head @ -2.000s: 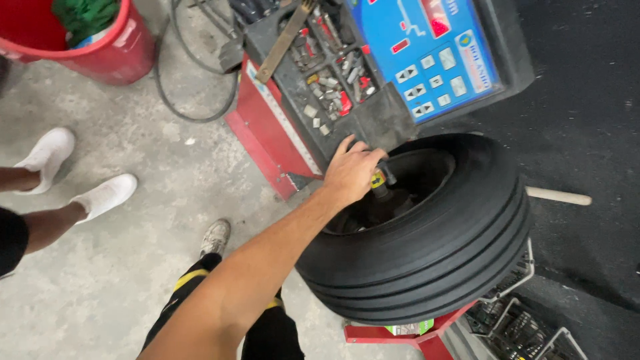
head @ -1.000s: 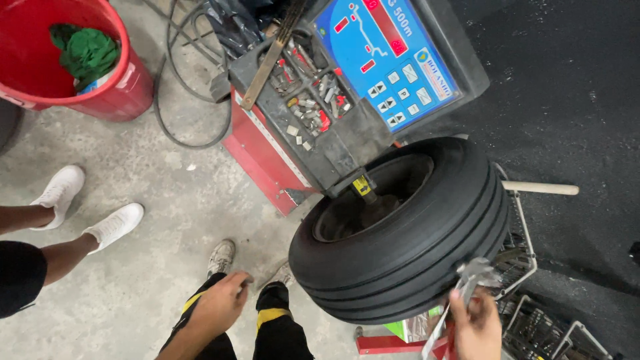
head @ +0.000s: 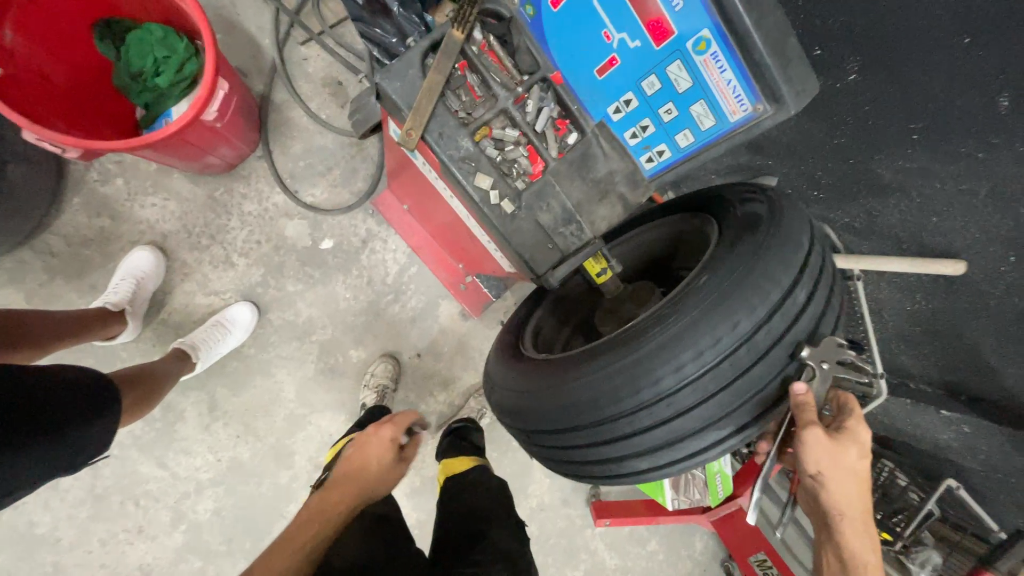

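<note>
My right hand [head: 832, 440] is closed around the handles of wheel-weight pliers [head: 824, 368], whose metal head lies against or just beside the tread of a tire [head: 680, 360]. The tire is on a rim, mounted on the shaft of a wheel balancer [head: 448, 216]. My left hand [head: 376, 456] is above my legs, left of the tire, fingers curled with a small grey metal piece [head: 414, 432] at the fingertips. Wheel weights [head: 508, 152] fill compartments in the balancer's tray, and a few loose ones lie beside them.
A blue control panel [head: 640, 80] adjoins the tray, with a worn metal strip [head: 432, 88] across the tray. A red bucket [head: 200, 120] holds green cloth. Another person's white shoes [head: 216, 336] are at left. A wooden handle [head: 904, 264], wire racks and a red stand [head: 648, 512] are around the tire.
The hand that was at the wheel's hub two seconds ago is away from it. The right hand with the pliers has come into view. The left hand has moved somewhat away from my body.
</note>
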